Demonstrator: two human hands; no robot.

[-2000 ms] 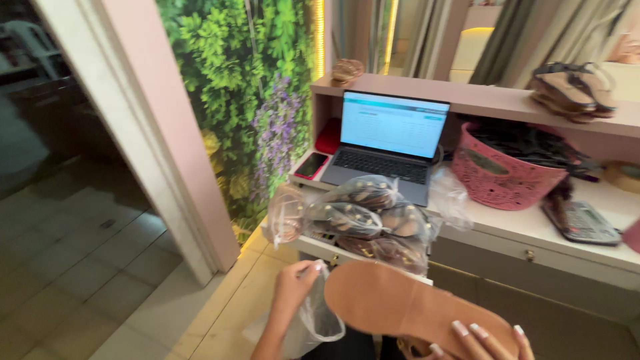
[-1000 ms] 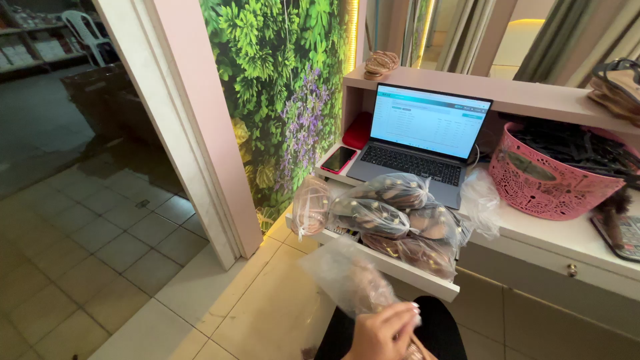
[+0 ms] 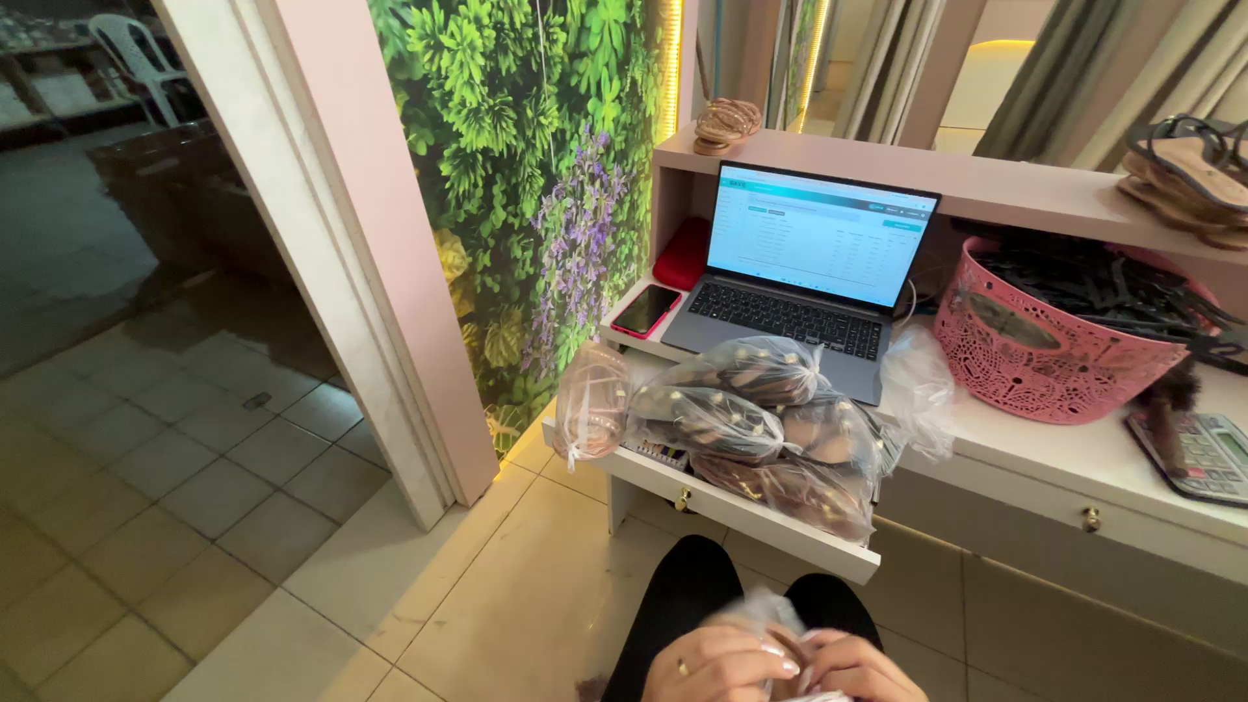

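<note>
Low in the view, over my lap, my left hand (image 3: 721, 663) grips a clear plastic bag (image 3: 765, 612) with something brown inside, likely a sandal, though blur and fingers hide most of it. My right hand (image 3: 858, 668) pinches the same bundle from the other side, close to the left. Beyond them, several bagged sandals (image 3: 707, 421) with dark straps and brown soles are piled on the pulled-out white drawer (image 3: 770, 526). One bagged brown pair (image 3: 593, 402) rests at the drawer's left corner.
Behind the drawer stand a laptop (image 3: 780, 312) and a phone (image 3: 645, 310). To the right are a crumpled plastic bag (image 3: 916, 385), a pink basket (image 3: 1058, 356) of black straps and a calculator (image 3: 1194, 453). Sandals (image 3: 1189, 185) lie on the upper shelf.
Two seconds ago a brown sandal sole lay bare in my right hand, with a plastic bag in my left. Now both hands are together on a bagged bundle, lower in the view.
</note>
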